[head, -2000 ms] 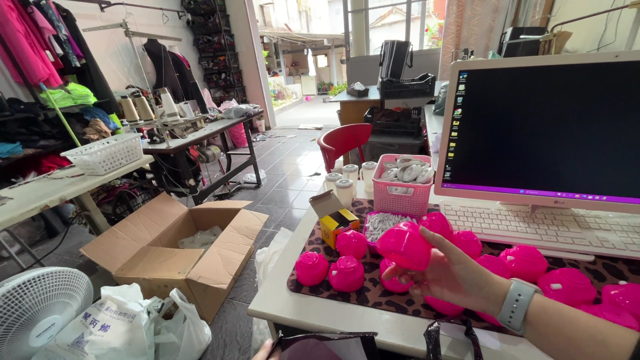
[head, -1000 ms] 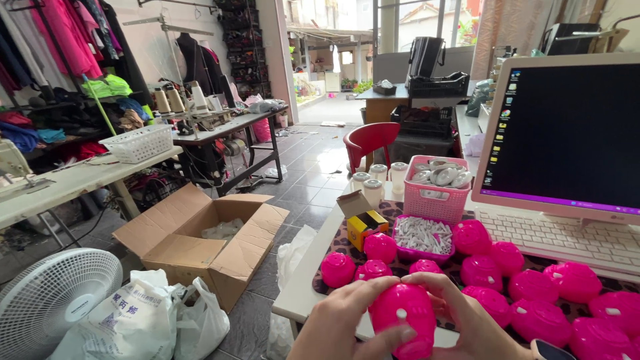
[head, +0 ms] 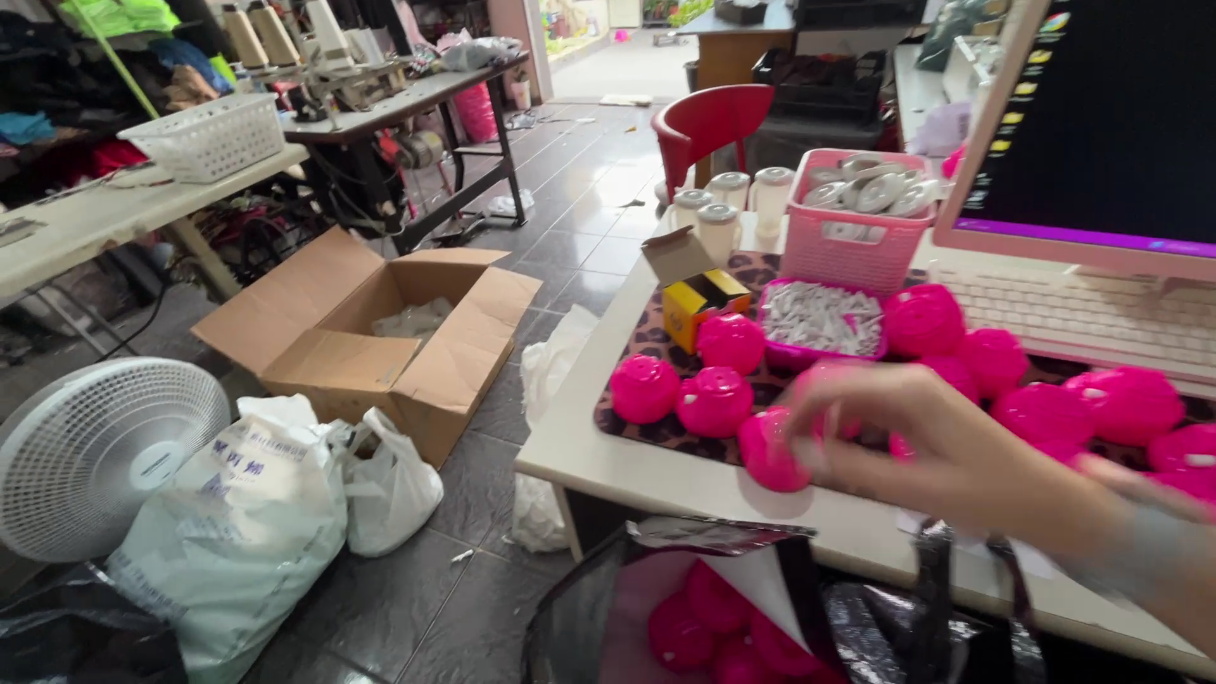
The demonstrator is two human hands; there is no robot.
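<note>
My right hand (head: 836, 427), with a band on its wrist, is blurred over the table's front edge. Its fingers are curved and apart, beside a glossy pink ball-shaped plastic piece (head: 774, 451); whether they touch it is unclear. Several similar pieces, such as this pink ball (head: 644, 388), lie on a leopard-print mat (head: 617, 432). Behind them a magenta tray (head: 822, 323) holds small white parts. Below the table edge, an open black bag (head: 579, 608) contains more pink pieces (head: 708, 617). My left hand is not seen.
A pink basket (head: 855, 247) of pale parts, capped jars (head: 717, 228), a small yellow-black box (head: 698, 304), a keyboard (head: 1073, 304) and a monitor (head: 1102, 123) stand on the table. Left are a cardboard box (head: 446, 380), plastic bags (head: 247, 513) and a fan (head: 104, 456).
One second ago both hands held a pink piece with a white spot; now my left hand is out of view and my right is apart from it, reaching over the table. The view has tipped down.
</note>
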